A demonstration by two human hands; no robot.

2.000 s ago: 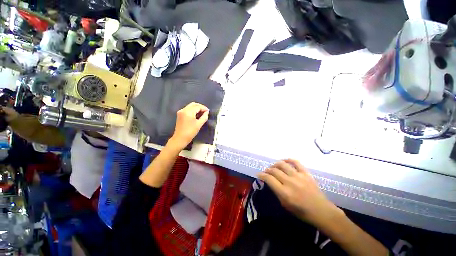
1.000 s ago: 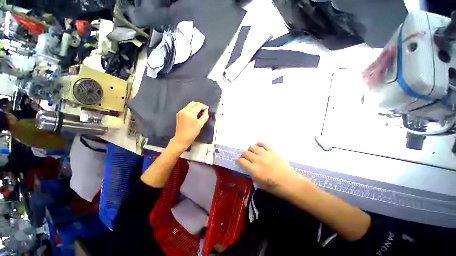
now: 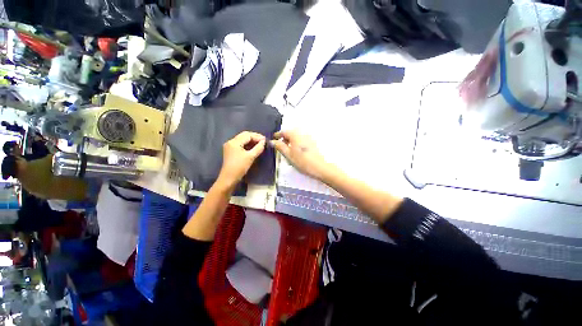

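Observation:
A dark grey fabric panel (image 3: 204,137) lies on the left stack at the white table's left end. My left hand (image 3: 241,153) is over its right part, thumb and fingertips pinched together. A tiny light spot shows at these fingertips; what it is, I cannot tell. My right hand (image 3: 297,151) is at the panel's right edge, its fingertips close together and almost touching the left ones. Whether it holds anything is too small to see. Narrow dark grey strips (image 3: 362,74) and a small dark scrap (image 3: 352,100) lie on the white table beyond my right hand.
A white sewing machine head (image 3: 523,76) stands at the right. A white-and-grey bundle (image 3: 224,67) lies on the left stack. A beige machine (image 3: 131,124) is at left. Red (image 3: 297,255) and blue (image 3: 156,239) crates are below. Dark fabric lies at the back. Another person's arm shows at far left.
My right hand has moved from the table's front edge up and left to meet my left hand at the panel. My left hand has stayed nearly in place.

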